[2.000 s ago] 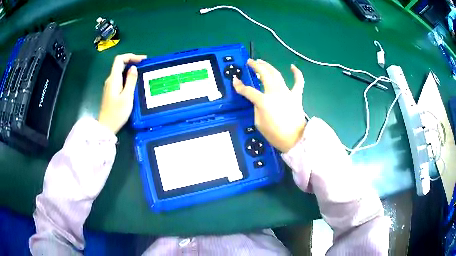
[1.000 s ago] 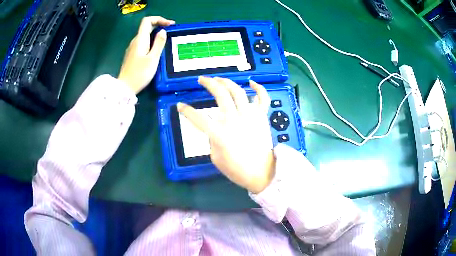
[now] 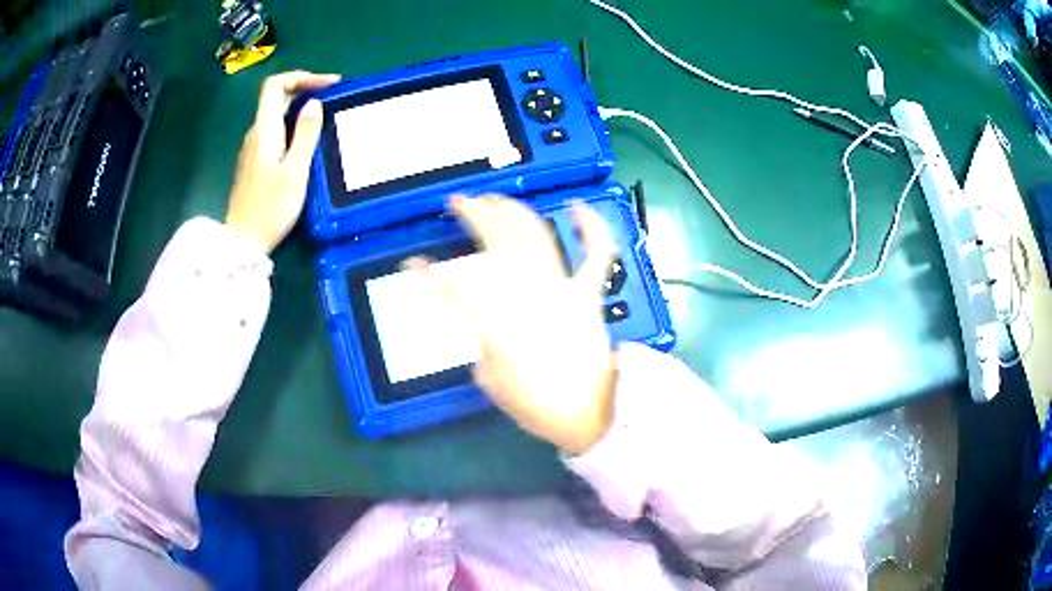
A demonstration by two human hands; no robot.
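Note:
Two blue handheld units lie one behind the other on the green bench. The far unit (image 3: 461,191) has a plain white screen (image 3: 421,133). The near unit (image 3: 461,398) also shows white, partly covered by my right hand. My left hand (image 3: 277,167) holds the left end of the far unit, fingers over its top corner and thumb at the screen's border. My right hand (image 3: 536,323) is blurred, spread over the near unit's screen, fingers apart; I cannot tell if it touches. White charging cables (image 3: 738,237) run to the right sides of both units.
Dark grey handheld units (image 3: 98,173) stand stacked at the left. A small metal-and-yellow item (image 3: 245,40) sits beyond the units. A white power strip (image 3: 955,248), a thin dark stick (image 3: 848,129), a short white connector (image 3: 874,84) and a pale board (image 3: 998,173) are at the right.
The far screen has gone from green blocks on white to plain white. My right hand has moved from the far unit's keys to over the near unit. The camera view has shifted.

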